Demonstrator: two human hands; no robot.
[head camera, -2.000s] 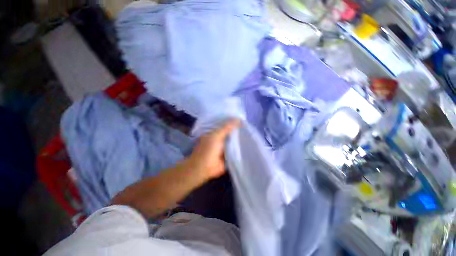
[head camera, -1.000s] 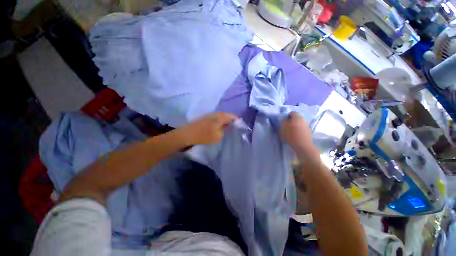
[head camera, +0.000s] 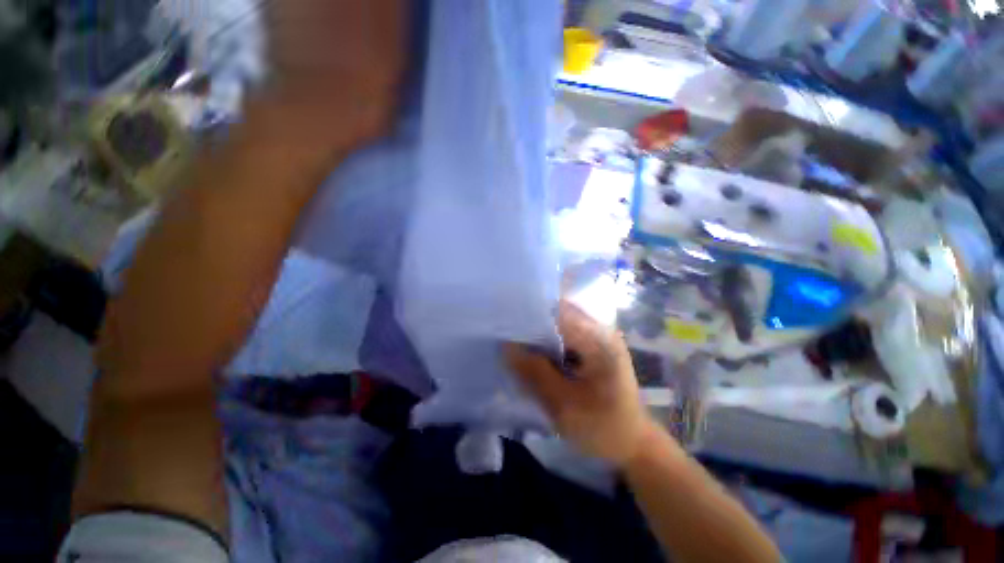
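A light blue garment piece (head camera: 479, 220) hangs stretched from the top edge down to my right hand, close to the camera and blurred. My right hand (head camera: 584, 379) grips its lower part, with the end of the cloth hanging below the fingers. My left forearm rises large and blurred on the left to the top edge; the hand cannot be made out there. The overlock machine (head camera: 760, 225) stands right of the cloth, with its blue screen lit (head camera: 809, 295).
More light blue cloth (head camera: 303, 313) and a bit of purple cloth (head camera: 388, 350) lie behind the held piece. Loose light blue pieces (head camera: 297, 473) are at lower left. A white tape roll (head camera: 877, 408) lies by the machine, and a red basket (head camera: 870, 528) is at lower right.
The garment piece has been lifted from over the table and lap into an upright hang. My left arm has risen to the top edge; my right hand is lower. The view has turned right.
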